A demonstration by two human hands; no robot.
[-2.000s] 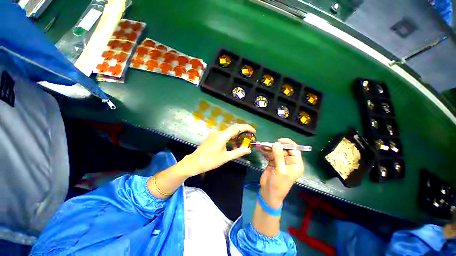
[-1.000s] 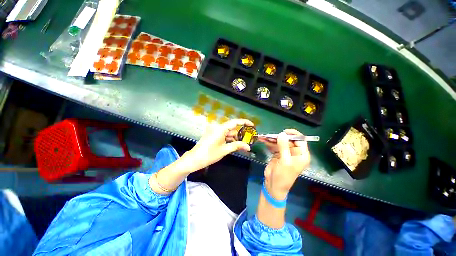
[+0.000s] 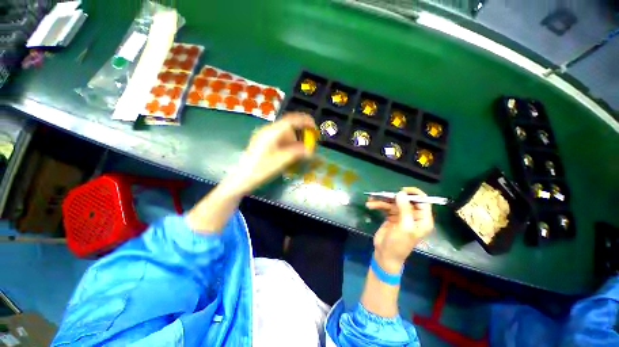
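My left hand [image 3: 275, 152] holds a round electronic unit [image 3: 309, 140] with a yellow patch, at the near left corner of the black component tray [image 3: 381, 162]. The tray's other visible pockets hold units; the back row shows yellow patches, the front row mostly white ones. My right hand [image 3: 406, 227] holds the tweezers [image 3: 407, 198] over the bench edge, tips pointing left, apart from the unit. Amber stickers [image 3: 330, 177] lie on a clear sheet at the bench edge, between my hands. The near left pocket is partly hidden by my left hand.
A black scrap box [image 3: 486, 212] heaped with cream bits stands right, beside another component tray [image 3: 536, 169]. Orange die-cut sheets [image 3: 234, 94], a long pale strip [image 3: 146, 68] and a clear plastic bag [image 3: 112, 78] lie left. A red stool [image 3: 102, 215] stands below the bench.
My left hand has moved up and left with the unit, away from the tweezers to the tray's near left corner. My right hand still holds the tweezers, slightly farther right.
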